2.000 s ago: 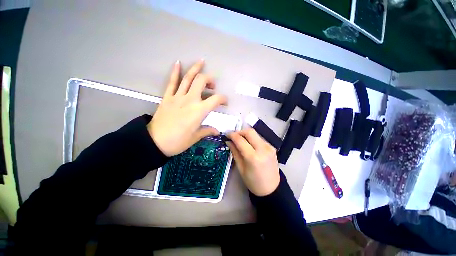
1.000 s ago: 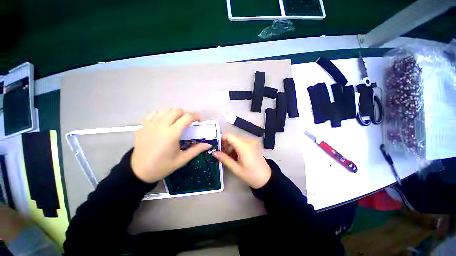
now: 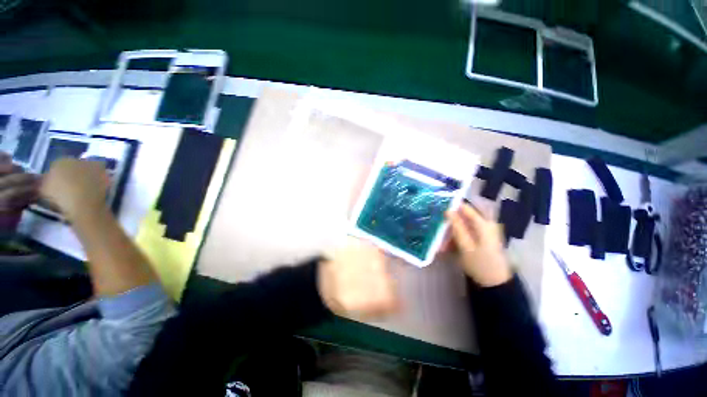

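The white housing frame [image 3: 471, 159] is blurred and turned at an angle over the cardboard, with the green circuit board [image 3: 407, 209] at its near right end. A dark strip shows along the board's top edge. My right hand [image 3: 479, 242] grips the frame's right edge, fingertips partly hidden. My left hand [image 3: 360, 281] is blurred at the frame's lower left corner; whether it holds the frame is not clear.
Black foam strips [image 3: 500, 172] lie right of the frame. A red utility knife [image 3: 587, 302], scissors [image 3: 645, 240] and a bag of parts [image 3: 688, 240] are farther right. A neighbour's arm [image 3: 116, 248] works at left. Other frames [image 3: 595, 77] lie on the green conveyor.
The housing frame has turned and moved from lying flat beneath my hands. My left hand has left the board's top edge for the near side. My right hand now holds the frame's right edge.
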